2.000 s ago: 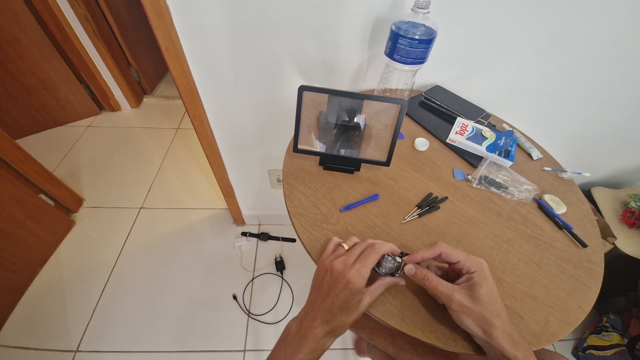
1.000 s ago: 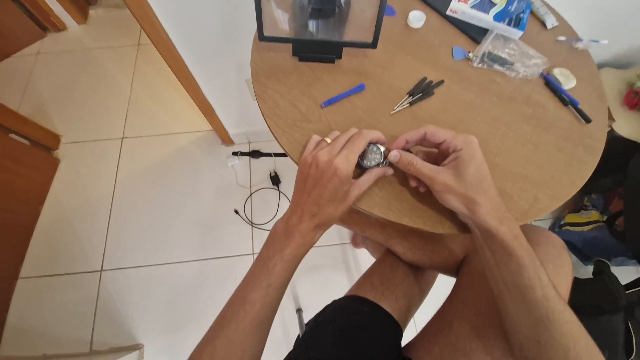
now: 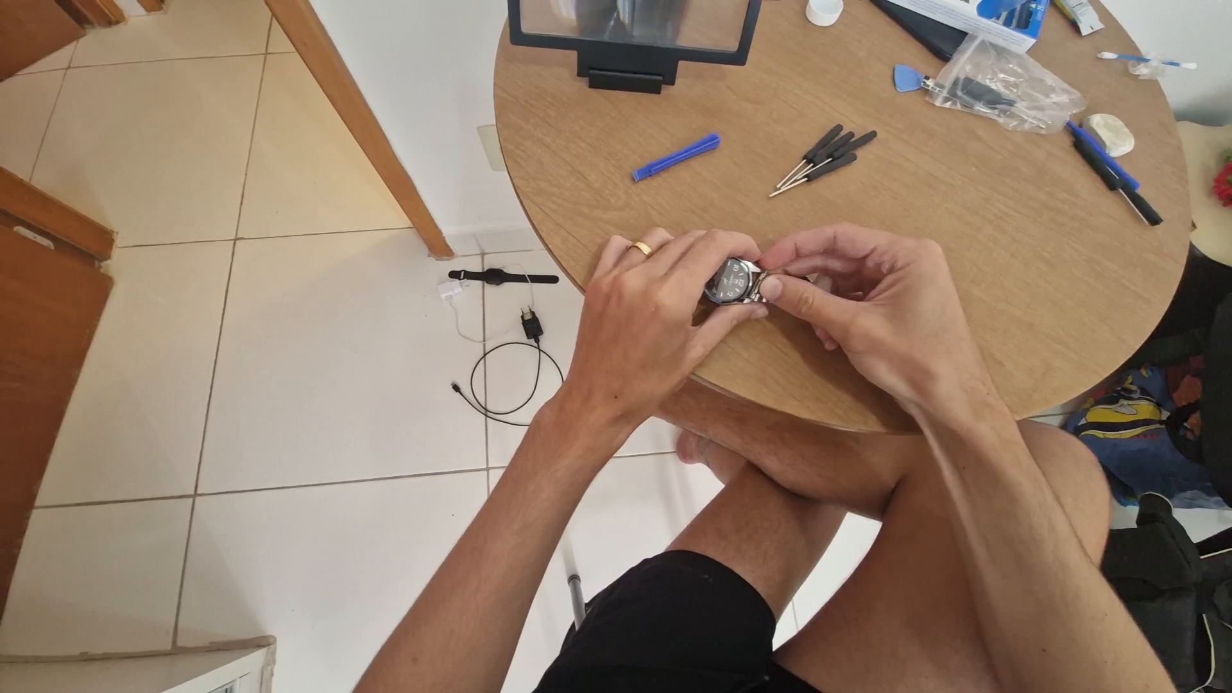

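Note:
A wristwatch with a dark dial and metal case (image 3: 731,281) is held just above the near left edge of the round wooden table. My left hand (image 3: 654,308), with a ring on one finger, grips the case between fingers and thumb. At the watch's right side, my right hand (image 3: 866,298) pinches the metal band where it meets the case. The rest of the band is mostly hidden by my fingers. Beyond my hands lie a blue plastic pry tool (image 3: 677,158) and several small black-handled screwdrivers (image 3: 826,159).
A framed magnifier screen (image 3: 630,38) stands at the table's far left. Farther right are a clear plastic bag (image 3: 1011,87), blue and black pens (image 3: 1114,173) and a box (image 3: 991,14). A black smartwatch (image 3: 500,277) and charging cable (image 3: 510,385) lie on the tiled floor.
The view has tilted down, bringing my legs into sight. Both hands stay on the watch, with no plain change in their hold.

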